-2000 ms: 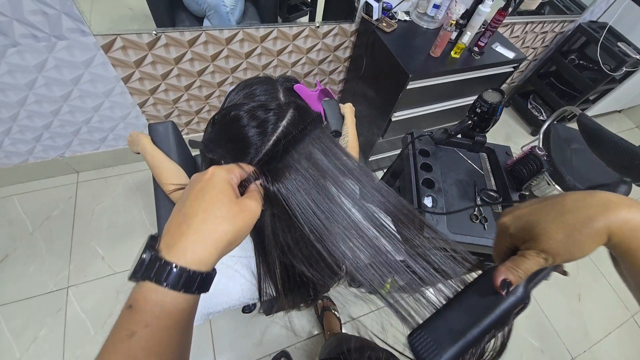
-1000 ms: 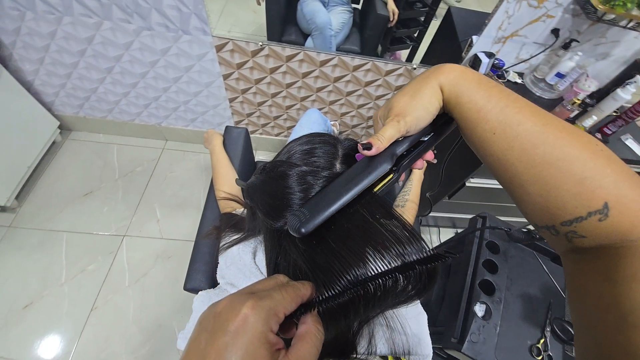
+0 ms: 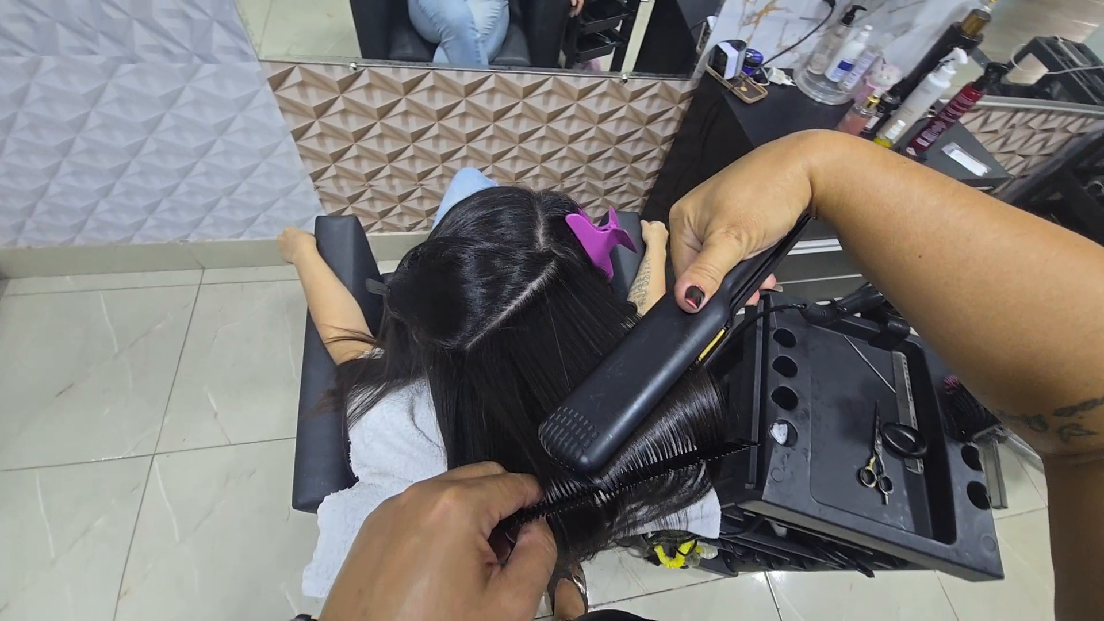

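Observation:
My right hand [image 3: 733, 220] grips a black flat iron [image 3: 638, 379], its plates around a section of the long dark hair [image 3: 535, 362] of a seated person. Just below the iron, my left hand [image 3: 448, 539] holds a black comb [image 3: 638, 479], its teeth in the same hair. A purple hair clip [image 3: 599, 241] sits at the right side of the person's head, near a parting line. A white towel [image 3: 397, 448] lies behind the person's shoulders, partly under the hair.
At the right stands a black salon trolley [image 3: 828, 466] with scissors [image 3: 877, 461] and a hair dryer on it. Bottles [image 3: 923, 99] and a phone stand or lie on the dark counter [image 3: 776, 112]. The black chair's armrest [image 3: 323, 431] is at the left, the mirror ahead.
Two seconds ago the flat iron was near the hair ends and my left hand was near the head. Since one second ago, the iron has moved down the hair, close to the comb.

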